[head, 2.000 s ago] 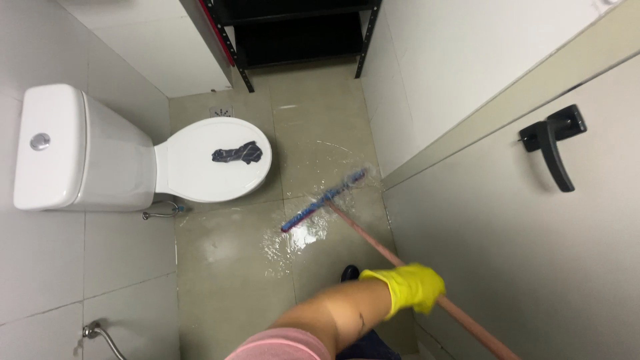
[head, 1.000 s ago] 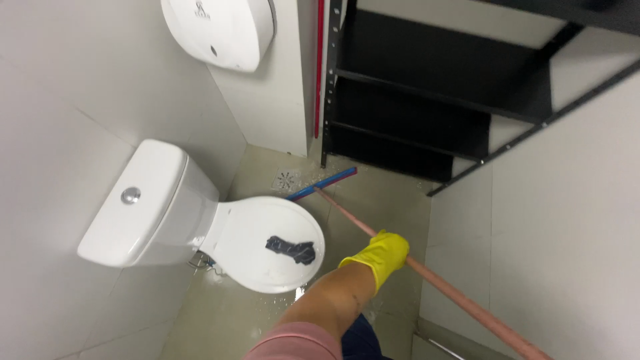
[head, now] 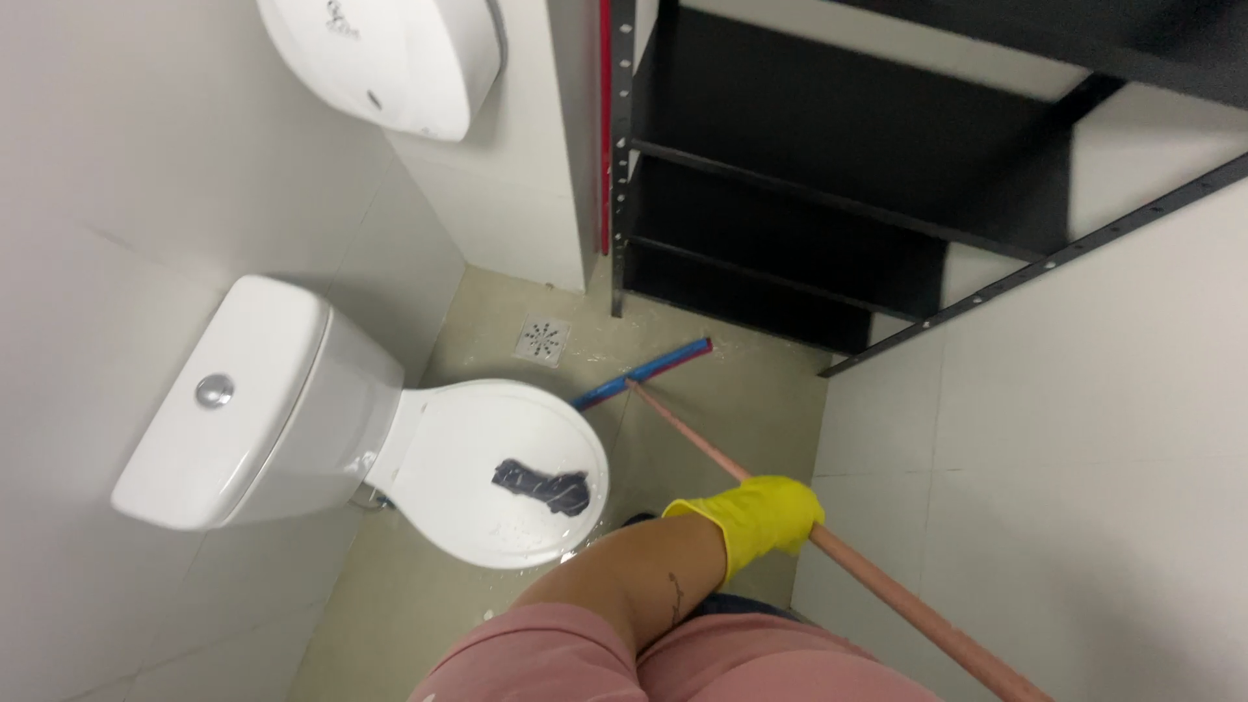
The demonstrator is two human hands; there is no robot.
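My left hand (head: 765, 517), in a yellow rubber glove, is closed around the pink handle (head: 907, 600) of a floor squeegee. The handle runs from the lower right edge down to the blue and red squeegee head (head: 663, 366). The head lies on the wet tiled floor, its left end beside the toilet seat's rim. A square floor drain (head: 542, 340) is up and left of it. On the closed white toilet lid (head: 487, 419) rests a crumpled dark cloth (head: 543, 487), with water drops around it. My right hand is out of view.
A black metal shelf unit (head: 838, 205) stands at the upper right, one leg close to the squeegee head. The toilet tank (head: 234, 400) is against the left wall. Above hangs a white dispenser (head: 390, 58). A tiled wall (head: 1033, 487) bounds the right side.
The squeegee head has moved from the floor right of the toilet to near the drain, then slightly away from it. My left hand keeps hold of the handle. The view has turned markedly.
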